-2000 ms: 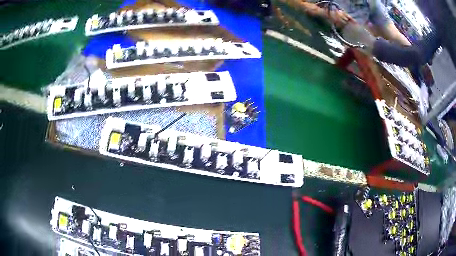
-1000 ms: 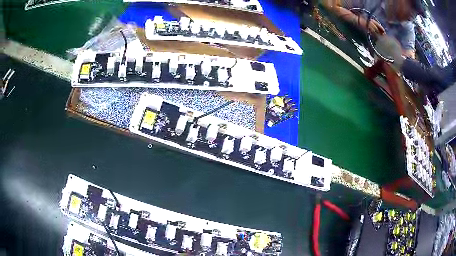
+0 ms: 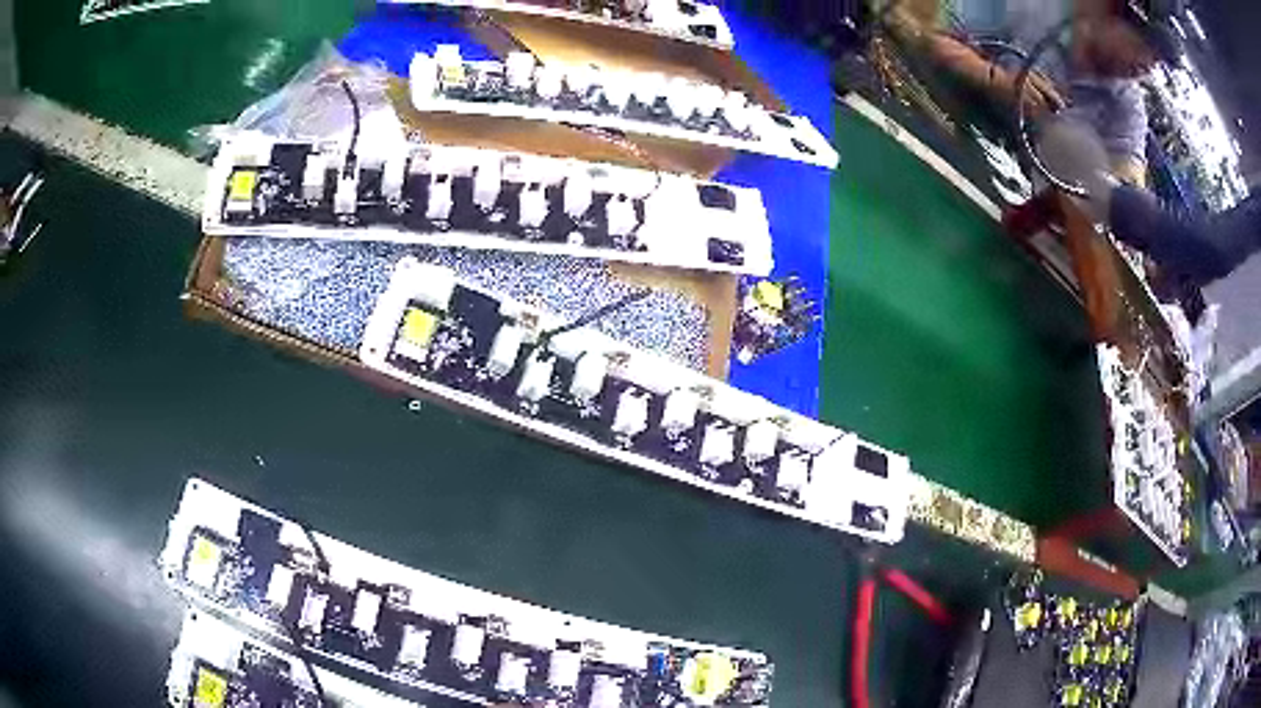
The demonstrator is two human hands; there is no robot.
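No hand of mine shows in the head view. Nearest in front, a white power strip housing (image 3: 450,609) lies on the dark green bench, with black and white inserts in a row and a yellow-topped board at its right end. Part of another housing (image 3: 228,678) shows below it, cut off by the bottom edge. A third housing (image 3: 629,401) lies slanted across the corner of a shallow carton of tiny silvery-blue pieces (image 3: 297,284). A fourth housing (image 3: 484,208) lies across the carton's back. A dark wire stands up from each of these last two.
Red handles (image 3: 863,636) lie at the lower right beside a black cylinder (image 3: 968,657). Yellow-topped boards (image 3: 1093,643) lie on a black mat. A single board (image 3: 772,315) sits on the blue sheet (image 3: 799,208). A red rack (image 3: 1093,553) with white pieces stands by the green belt. Another person's arm shows at upper right.
Since two seconds ago the whole view has shifted, so the housings and carton appear further right and the back ones higher. The housings keep their places relative to each other.
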